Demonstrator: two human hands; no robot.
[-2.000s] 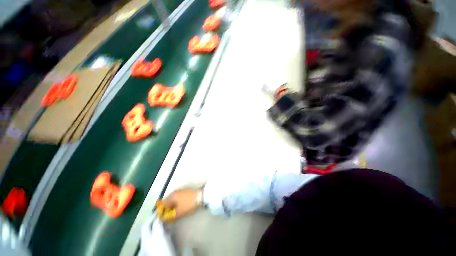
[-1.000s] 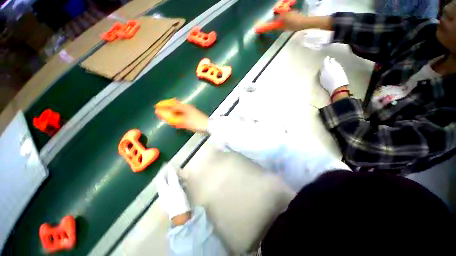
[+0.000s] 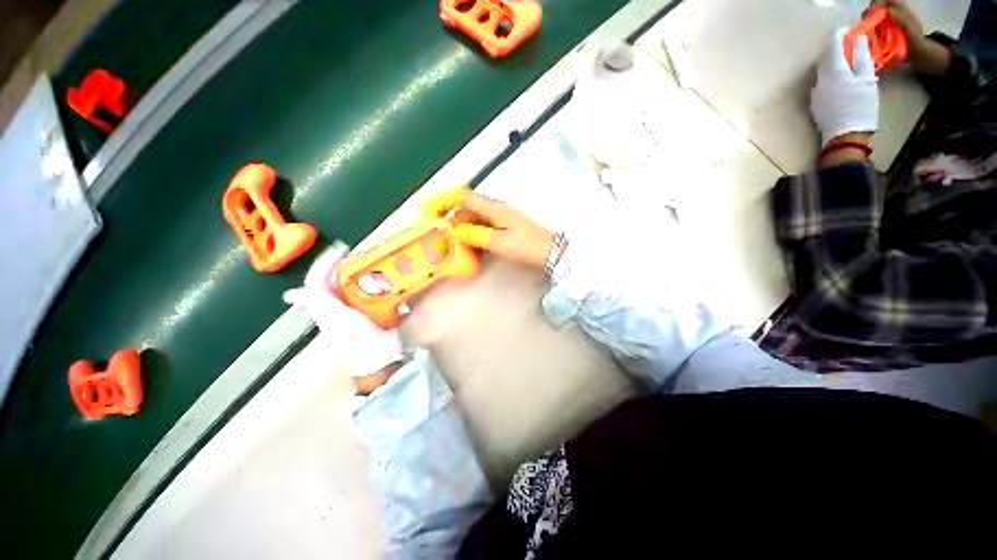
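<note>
An orange controller shell (image 3: 409,266) is held between my two hands over the table edge beside the belt, its openings facing up. My left hand (image 3: 348,319), in a white knit glove, grips the shell's left end. My right hand (image 3: 494,228), bare with yellow-orange finger cots, holds its right end. Part of the white glove shows through a shell opening. The fingers under the shell are hidden.
The green conveyor belt (image 3: 361,131) carries several orange shells, one (image 3: 262,219) close by my left hand. A red-orange part (image 3: 98,98) and a white board (image 3: 42,230) are beyond. A bottle (image 3: 616,57) stands at the table edge. A co-worker in plaid holds a shell at right.
My right hand has come back from over the belt to the table edge. My left hand has moved up, and both hands now hold a shell. The co-worker's hands now hold a shell over the table.
</note>
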